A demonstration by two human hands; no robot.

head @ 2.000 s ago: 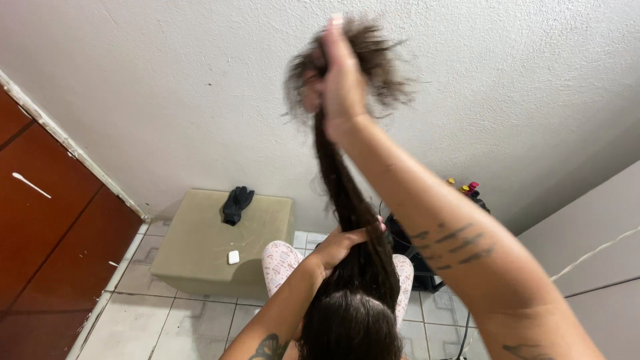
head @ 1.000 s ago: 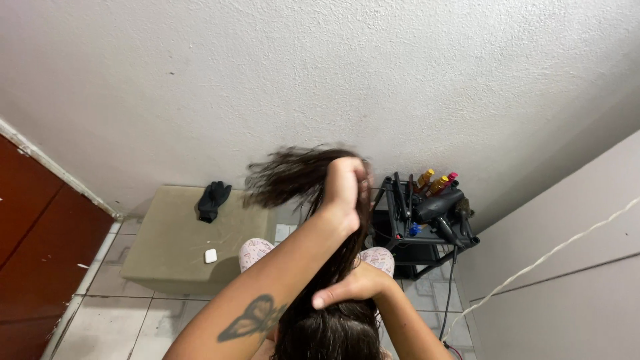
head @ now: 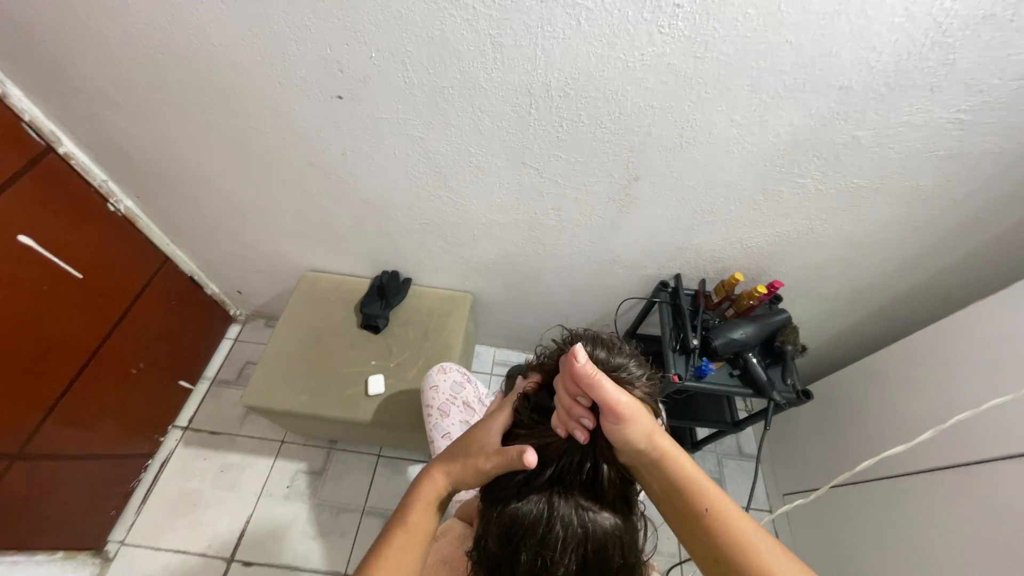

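Wet-looking dark hair on a seated person's head fills the bottom middle of the head view. My right hand is curled around a gathered part of it, thumb pointing up. Cupped against the left side of the same bunch is my left hand, its thumb on the near side and its fingertips partly hidden in the hair. The loose, curly ends spread out beyond both hands. The person's patterned pink trouser leg shows to the left of the hair.
A beige ottoman holds a black glove and a small white case. To the right, a black trolley carries a hair dryer, a brush and several bottles. A twisted white cord crosses the lower right.
The length of hair, held up high two seconds ago, is now bunched near the head. My arms, crossed one second ago, are uncrossed, with my right hand now on the bunched hair.
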